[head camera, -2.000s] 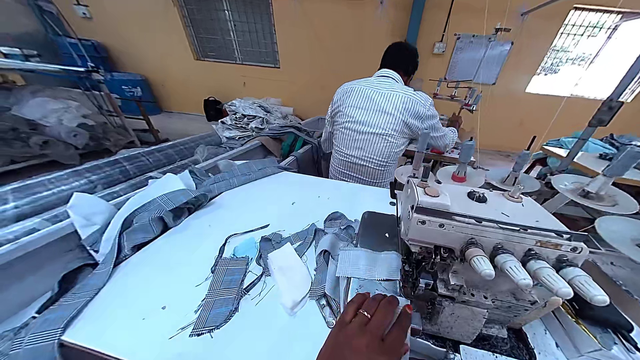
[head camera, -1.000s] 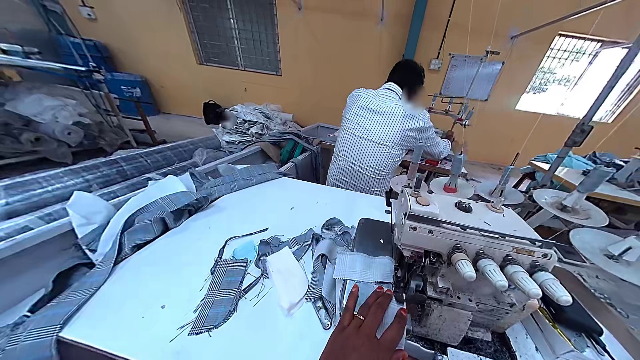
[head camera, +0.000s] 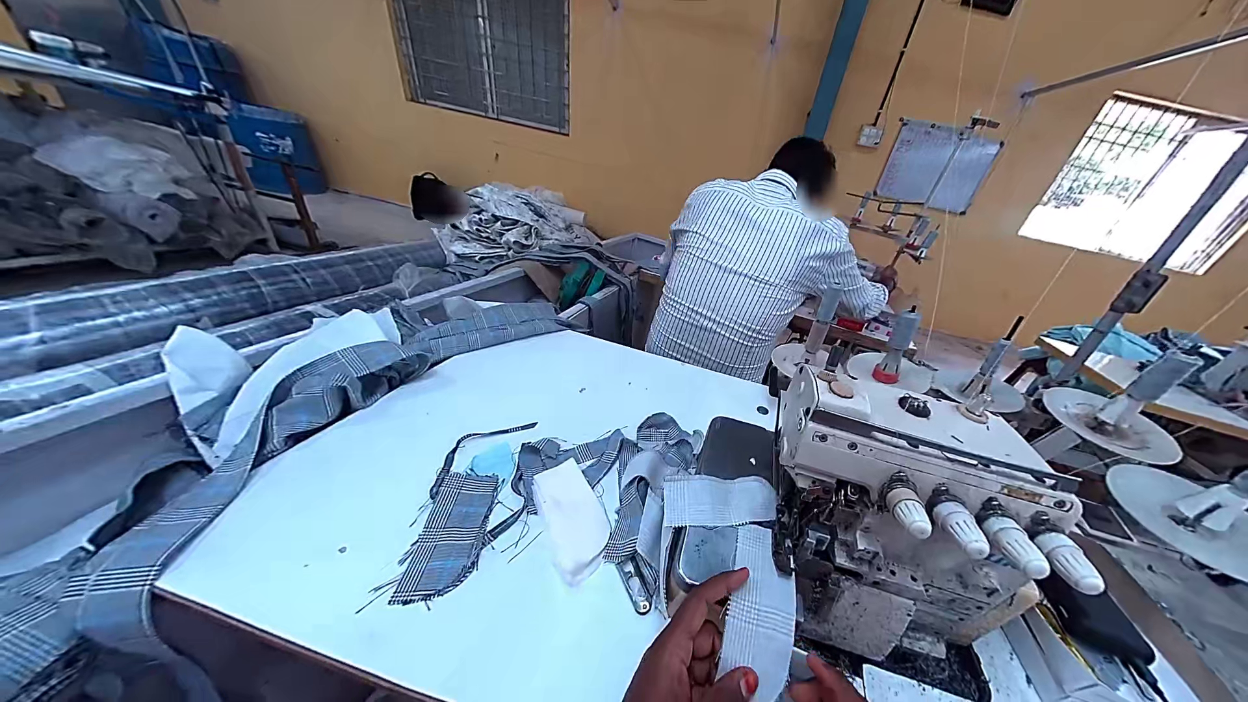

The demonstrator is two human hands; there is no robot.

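My left hand point(head camera: 687, 648) holds the near end of a pale checked fabric strip point(head camera: 760, 604) between thumb and fingers. The strip lies beside the needle area of a white overlock sewing machine point(head camera: 907, 468). Only a few fingers of my right hand point(head camera: 824, 682) show at the bottom edge, close to the strip's right side; their grip is hidden. Another pale piece point(head camera: 720, 500) crosses the strip's far end. Left of it are grey checked scraps point(head camera: 624, 458), a white cloth piece point(head camera: 570, 517), a frayed checked piece point(head camera: 448, 536) and a small metal tool point(head camera: 636, 588).
The white table point(head camera: 370, 507) has long checked fabric point(head camera: 322, 385) draped along its left side. Thread cones point(head camera: 902, 331) stand behind the machine. A co-worker in a striped shirt point(head camera: 751, 263) is at another machine beyond the table. A dark phone-like object point(head camera: 1097, 609) lies right of the machine.
My left hand has gone from lying spread on the fabric by the machine to pinching the strip nearer the bottom edge. Fingers of my right hand have come into view.
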